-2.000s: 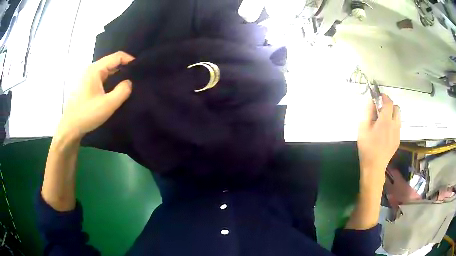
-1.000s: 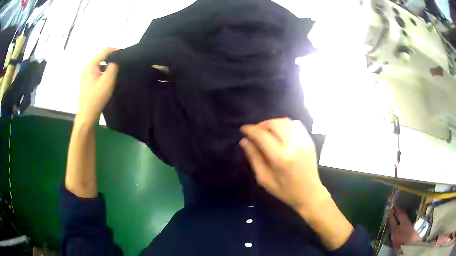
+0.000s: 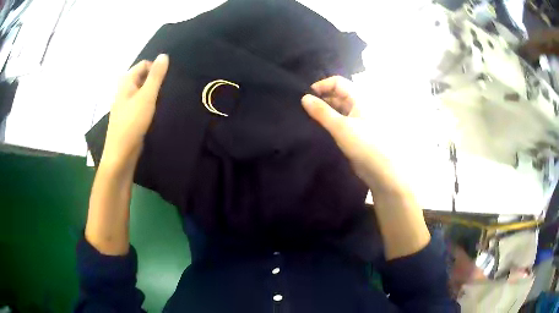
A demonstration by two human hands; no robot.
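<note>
The dark garment (image 3: 257, 147) lies bunched over the table's front edge, in front of me. A pale-gold metal ring (image 3: 211, 98) shows on it as a C shape open to the right, partly hidden by cloth. My left hand (image 3: 138, 98) is at the garment's left part, thumb and fingers pinching dark cloth left of the ring. My right hand (image 3: 346, 122) is at the garment's right side, thumb and curled fingers closed on a fold of cloth.
The white table (image 3: 401, 128) extends behind and to both sides of the garment. The grey-white machine bed (image 3: 490, 104) is at the right, blurred. A yellow-framed cart (image 3: 496, 225) with cloth pieces stands below right. The green floor (image 3: 55, 226) shows at the lower left.
The snips seen earlier in my right hand are gone from it, and that hand has moved onto the garment, then up its right side. The garment has shifted and the ring now opens rightward.
</note>
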